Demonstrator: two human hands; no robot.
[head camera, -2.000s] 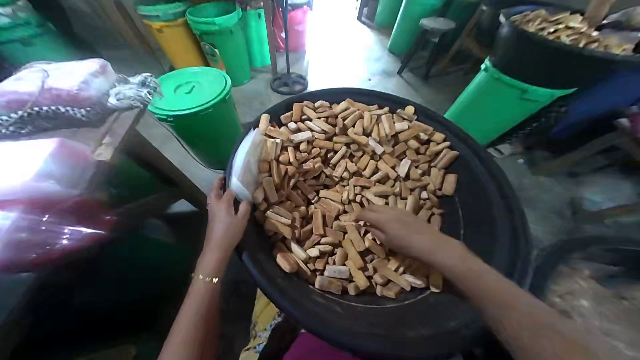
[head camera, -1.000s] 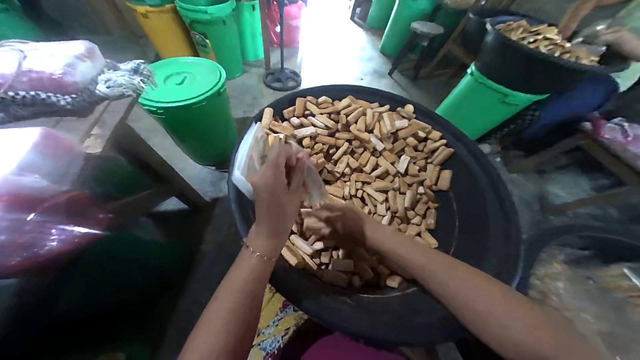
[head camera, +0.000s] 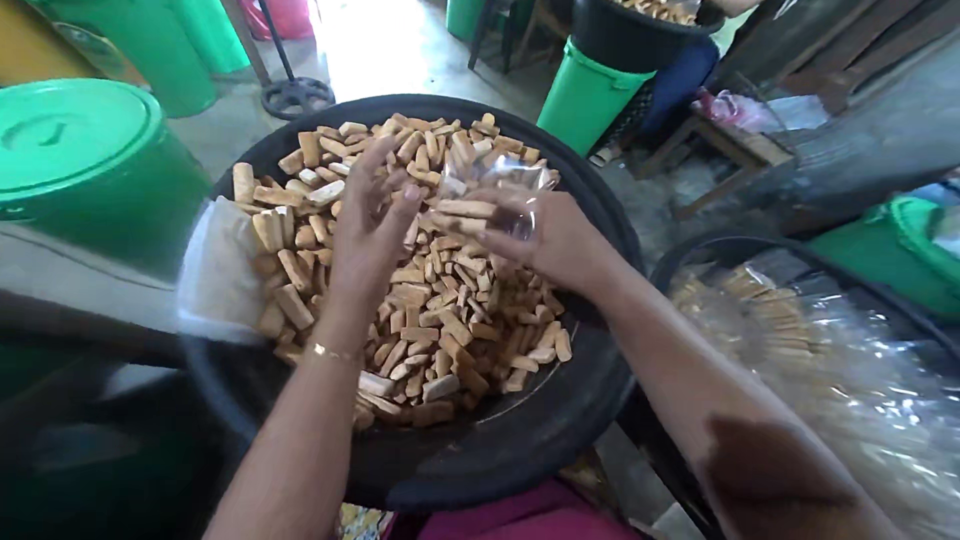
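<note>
A round black tub (head camera: 525, 442) in front of me holds many tan, stick-shaped baked pieces (head camera: 450, 322). My right hand (head camera: 547, 232) is closed around a clear plastic bag (head camera: 499, 176) with a few of the pieces in it, above the right part of the heap. Just left of that bag, my left hand (head camera: 375, 217) is raised over the heap with its fingers spread and nothing visible in it. A stack of thin clear bags (head camera: 221, 270) lies over the tub's left rim.
At the right, another black tub (head camera: 810, 360) holds filled clear bags. A lidded green bucket (head camera: 82, 150) stands at the left. Behind are a green bin (head camera: 592, 97), a small wooden stool (head camera: 735, 142) and a further black tub of pieces (head camera: 645, 34).
My hands, together at the tub's left side one second ago, are now apart over the heap, with the bag in my right. The view has shifted to the right.
</note>
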